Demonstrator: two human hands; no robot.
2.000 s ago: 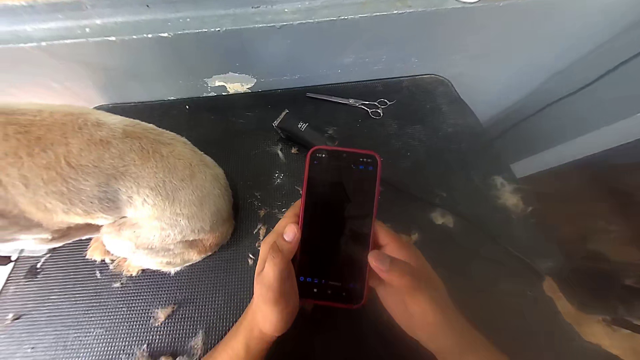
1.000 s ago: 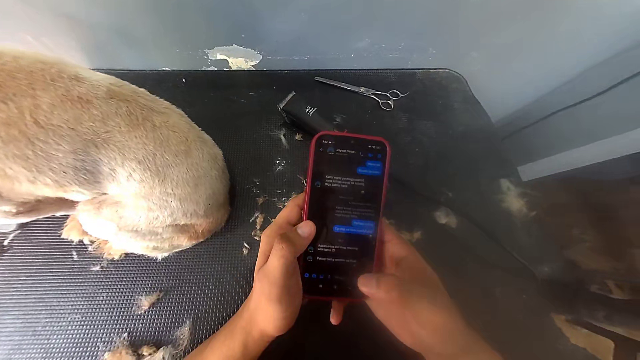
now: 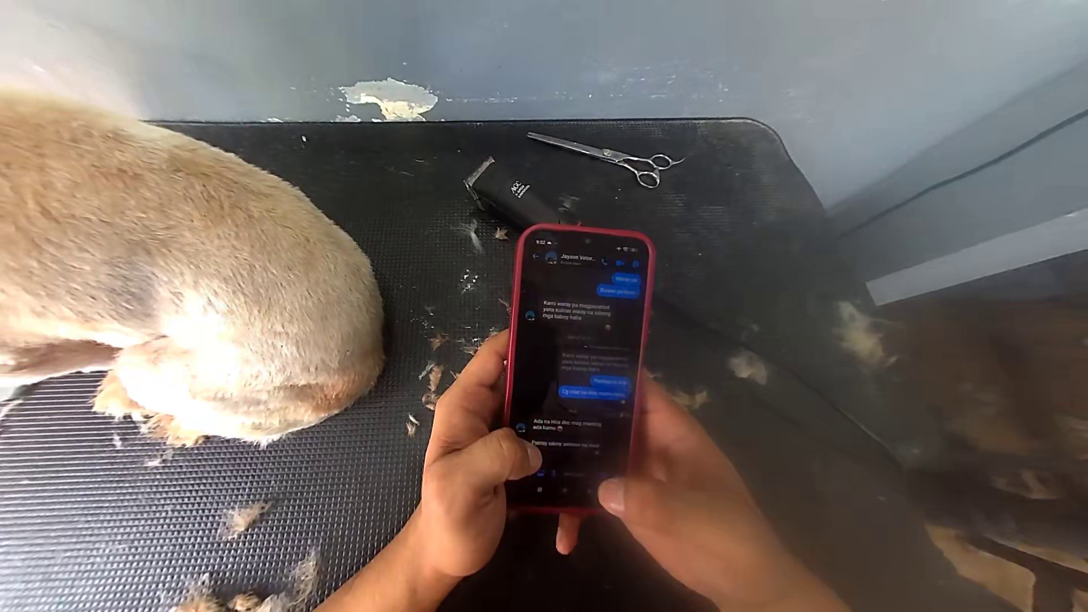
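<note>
A smartphone in a red case (image 3: 581, 365) is held upright between both hands, its lit screen showing a dark message page. My left hand (image 3: 472, 463) grips its lower left side, thumb over the screen's edge. At the lower right, my right hand (image 3: 688, 501) holds the phone, with the thumb at the screen's bottom corner. Behind the phone's top edge lies a black hair clipper (image 3: 514, 194), partly hidden. Beyond it rest steel grooming shears (image 3: 608, 155). To the left, a short-haired tan dog (image 3: 204, 280) shows its rump and a hind paw; its head is out of view.
The black textured grooming table (image 3: 340, 510) bears tufts of cut fur (image 3: 245, 517). A grey wall (image 3: 637, 59) with peeling paint (image 3: 393, 98) runs along its far edge. A cable (image 3: 960, 177) hangs along the wall at the right.
The phone screen was almost all dark two seconds ago and now displays a message page. Both hands have kept hold of the phone.
</note>
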